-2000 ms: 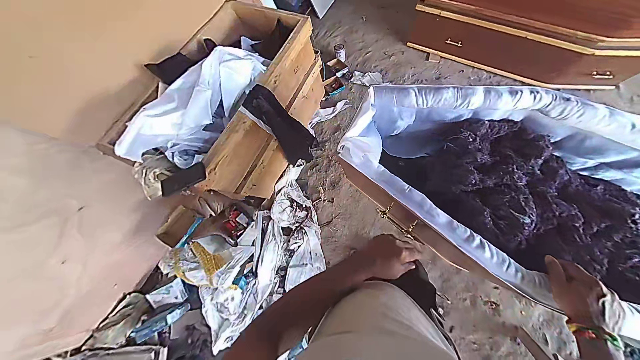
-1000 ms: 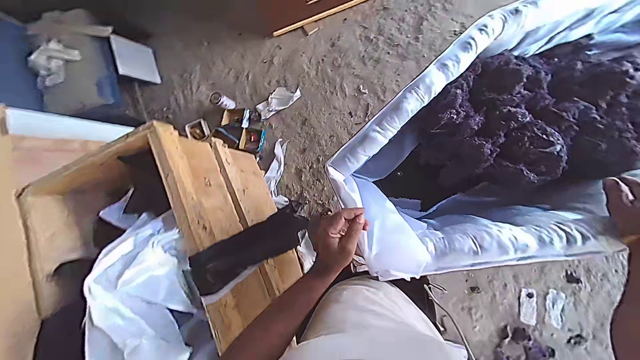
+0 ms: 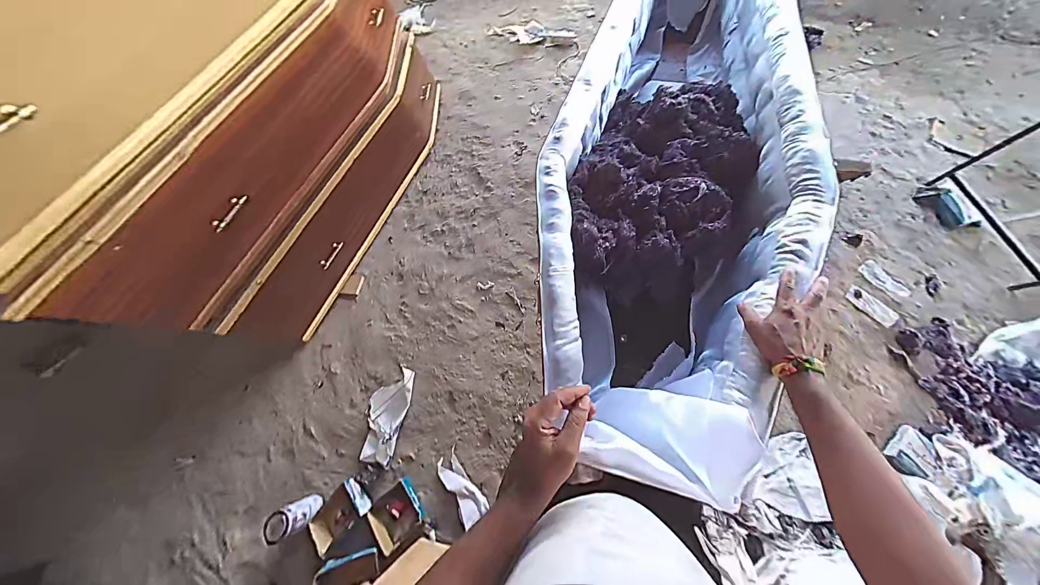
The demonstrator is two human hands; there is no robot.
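A long coffin (image 3: 554, 268) lined with padded white satin stretches away from me, with dark purple fibre stuffing (image 3: 666, 179) heaped inside. My left hand (image 3: 556, 435) has its fingers closed at the near left corner of the lining; whether cloth is pinched between them I cannot tell. Flat on the padded right rim rests my right hand (image 3: 788, 321), fingers spread, a coloured band at its wrist. Between the hands a loose white cloth flap (image 3: 674, 431) drapes over the near end. The dark bottom shows beyond the flap.
Brown wooden coffins (image 3: 268, 203) with metal handles are stacked at the left. Small open boxes (image 3: 382, 520) and a can (image 3: 292, 518) lie on the dirt floor at lower left. Plastic sheeting (image 3: 796, 479) and loose purple fibre (image 3: 967, 390) lie at lower right, a metal frame (image 3: 983, 203) at far right.
The view has swung round to look along the lined coffin. My right hand, at the frame's right edge a second ago, now lies fully in view on the rim.
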